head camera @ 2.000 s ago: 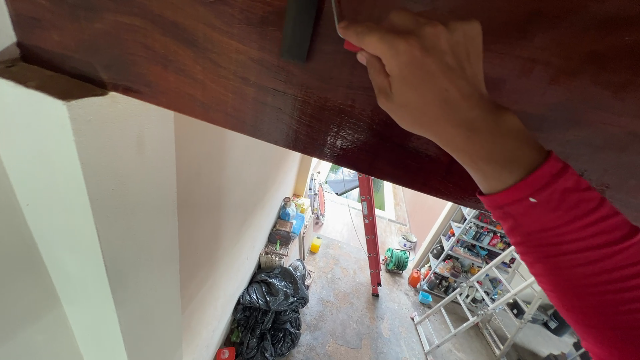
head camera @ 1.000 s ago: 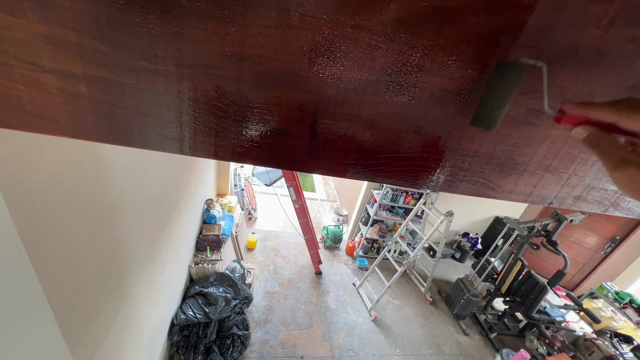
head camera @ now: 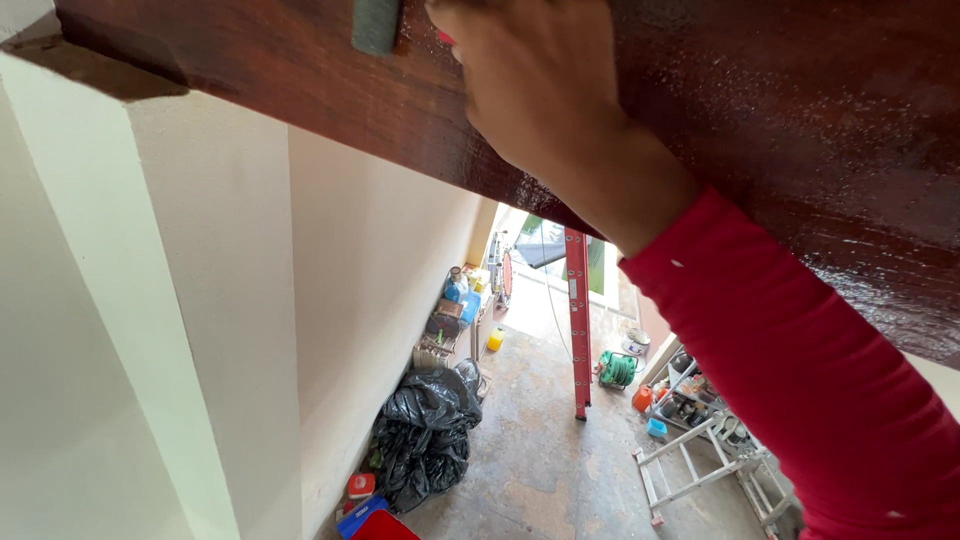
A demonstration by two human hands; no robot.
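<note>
My right hand (head camera: 540,90), in a red sleeve, is closed around the red handle of a paint roller at the top of the view. The dark, narrow roller sleeve (head camera: 376,27) lies against a large reddish-brown wooden beam (head camera: 322,75), left of my fingers. The top of the roller is cut off by the frame's edge. Wet, glossy patches with small bubbles show on the wood around my wrist and forearm. My left hand is out of view.
Far below on the concrete floor (head camera: 525,465) stand a red ladder (head camera: 578,322), an aluminium ladder (head camera: 694,465), a green hose reel (head camera: 617,369) and black plastic bags (head camera: 427,427). A pale wall (head camera: 352,300) runs under the beam at the left.
One second ago the roller was at the right part of the beam; now my right hand holds it near the beam's left end. The view has swung left.
</note>
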